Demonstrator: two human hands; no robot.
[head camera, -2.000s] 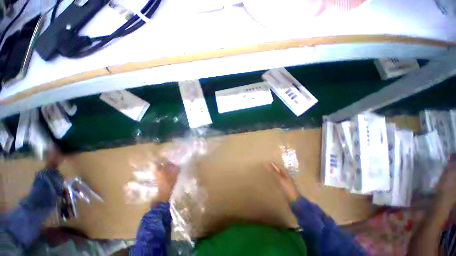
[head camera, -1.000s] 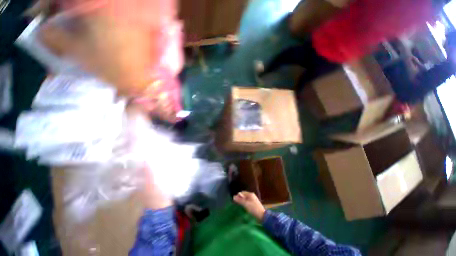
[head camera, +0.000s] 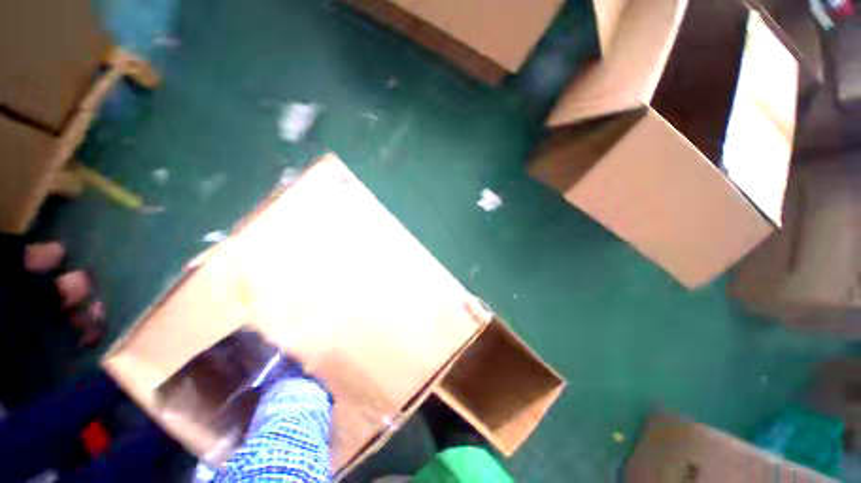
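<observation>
A large brown carton (head camera: 321, 274) stands on the floor in front of me, with a rough opening (head camera: 222, 377) in its top. Clear film shows at this opening. My left arm, in a blue checked sleeve (head camera: 288, 429), reaches to the opening. My left hand is hidden there, so I cannot see its fingers or whether it holds anything. My right hand is out of the picture. A small open brown box (head camera: 500, 387) stands against the carton's right side.
Another open carton (head camera: 661, 198) stands at upper right, with more cartons at the top and right edges. White scraps (head camera: 488, 199) lie on the green floor (head camera: 415, 141). A person's bare toes or fingers (head camera: 75, 288) and dark clothing show at left.
The view has turned from the cardboard work surface to the floor cartons. My left arm has gone from the bags to the large carton's opening. My right hand has left the picture.
</observation>
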